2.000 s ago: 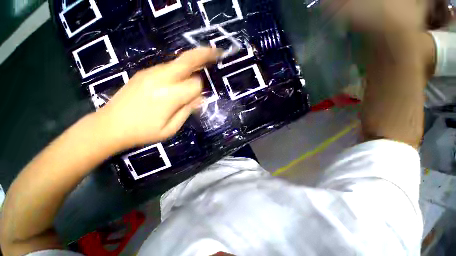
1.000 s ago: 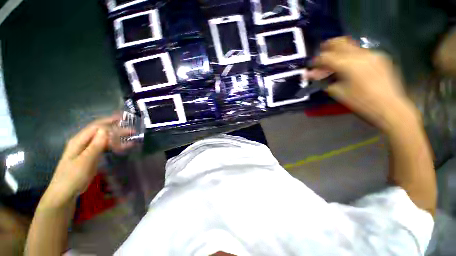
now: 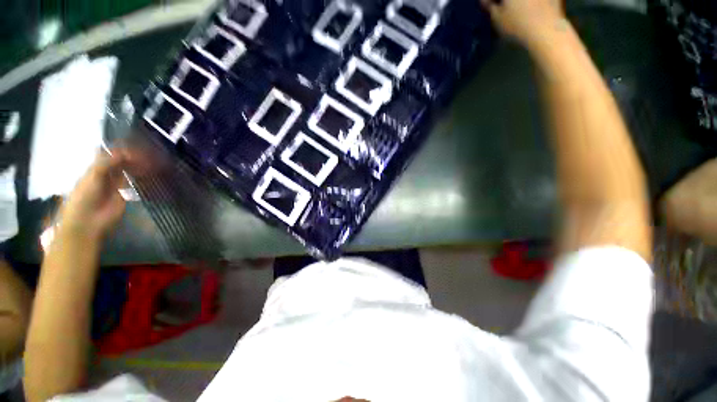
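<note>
A large shiny dark blister tray (image 3: 236, 102) lies turned at an angle on the bench. It holds rows of white-bordered phone front panels (image 3: 282, 195), with a few more between the outer rows. My left hand (image 3: 98, 184) is left of the tray, its fingers closed on a limp, blurred release liner sheet (image 3: 169, 204) with rows of dark bars that hangs down to the right. My right hand (image 3: 525, 17) is at the top edge, beside the tray's far right side; its fingertips are blurred, and whether they grip the tray cannot be told.
White paper (image 3: 72, 126) lies on the dark green bench (image 3: 464, 188) at left. Another dark tray (image 3: 692, 63) is at the far right. Another person's arm (image 3: 693, 206) shows at the right edge. Red objects (image 3: 157, 310) are below the bench edge.
The tray has turned and shifted away from me. My right hand has moved from the tray's near right corner up to its far right side. The sheet in my left hand now hangs spread out.
</note>
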